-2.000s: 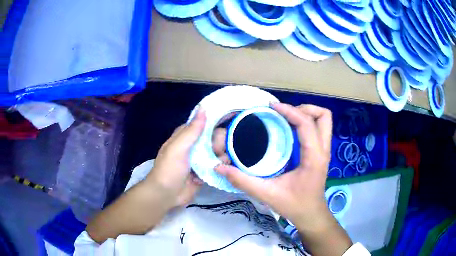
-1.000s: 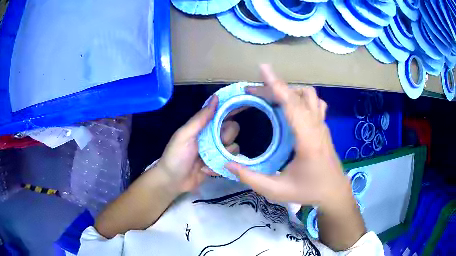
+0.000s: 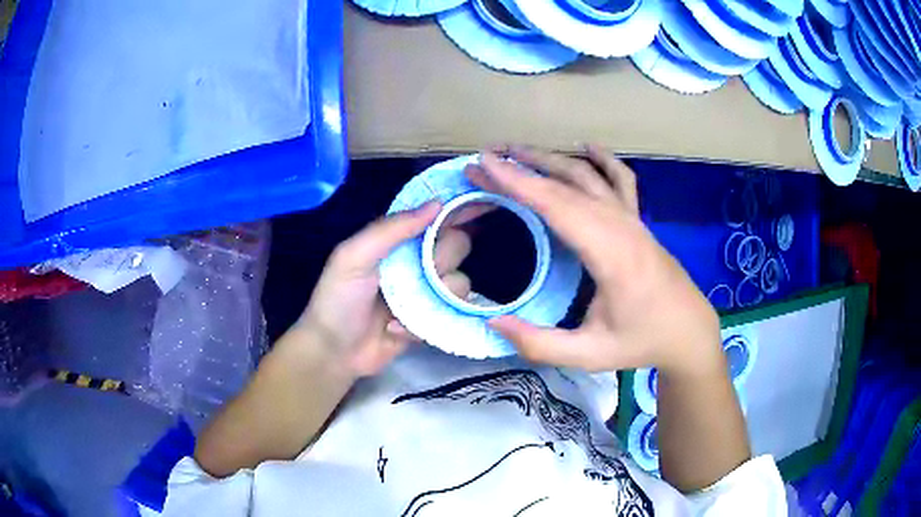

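Observation:
A wide flat ring (image 3: 459, 331) with a finely scalloped rim is held above my lap. A narrow ring (image 3: 546, 265) stands as a raised collar around its centre hole. My left hand (image 3: 369, 288) grips the flat ring at its left side, thumb on top, with fingertips showing through the hole. My right hand (image 3: 606, 268) is around the right side, its thumb at the collar's lower edge and its fingers over the upper rim. Whether the collar is fully seated cannot be told.
A heap of flat rings (image 3: 697, 50) lies along the tan bench (image 3: 505, 116). A blue-rimmed tray (image 3: 328, 131) is at upper left. A blue bin (image 3: 687, 207) holds loose narrow rings (image 3: 749, 254). A green-rimmed tray (image 3: 843, 379) at lower right holds several pieces.
The narrow ring, earlier held apart at the flat ring's right, now sits around its centre hole. My right fingers have come down onto the upper rim. The view has shifted slightly.

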